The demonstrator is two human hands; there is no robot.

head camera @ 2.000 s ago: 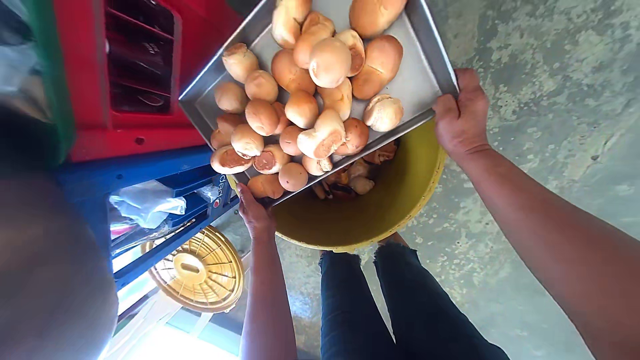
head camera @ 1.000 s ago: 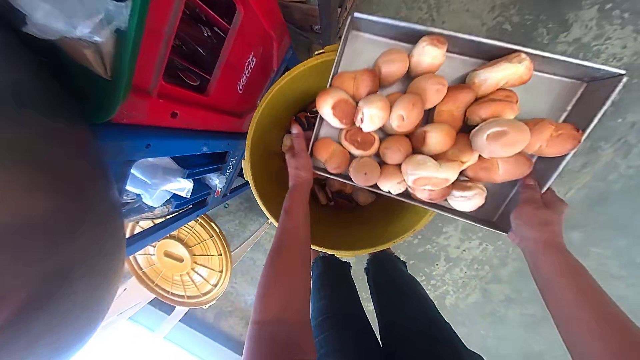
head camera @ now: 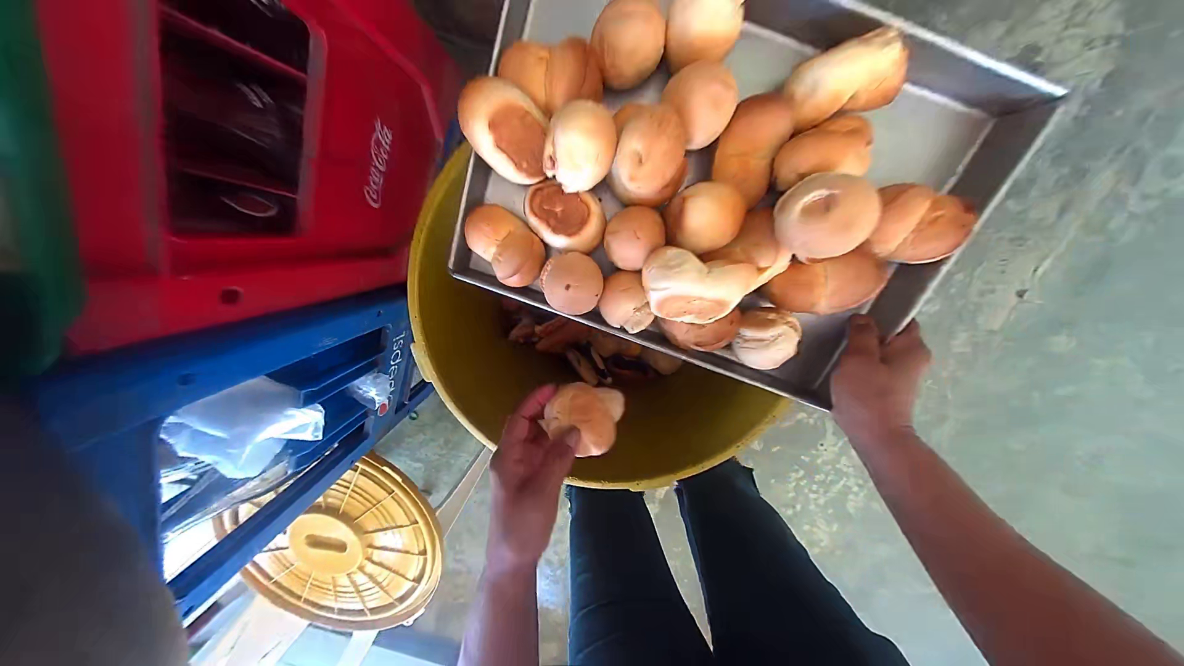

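Observation:
My right hand (head camera: 874,379) grips the lower right corner of a metal baking tray (head camera: 962,171) that carries several golden bread rolls (head camera: 708,217). Between the fingers and thumb of my left hand (head camera: 532,472) is a piece of bread (head camera: 583,418), held over the near left part of a yellow plastic tub (head camera: 481,388). The tray's lower left part overhangs the tub. Inside the tub lie more bread pieces (head camera: 601,356), partly hidden by the tray and in shadow.
On the left a red Coca-Cola crate (head camera: 361,268) stands on a blue Pepsi crate (head camera: 231,333) with clear plastic bags (head camera: 245,421) in it. A round yellow slotted plastic lid (head camera: 370,564) is below them. My legs (head camera: 620,573) stand close to the tub on the concrete floor (head camera: 1091,388).
Two seconds ago both hands held the tray. My left hand has let go of it, reached to the tub's left part, and now holds a bread piece. The tray has moved right.

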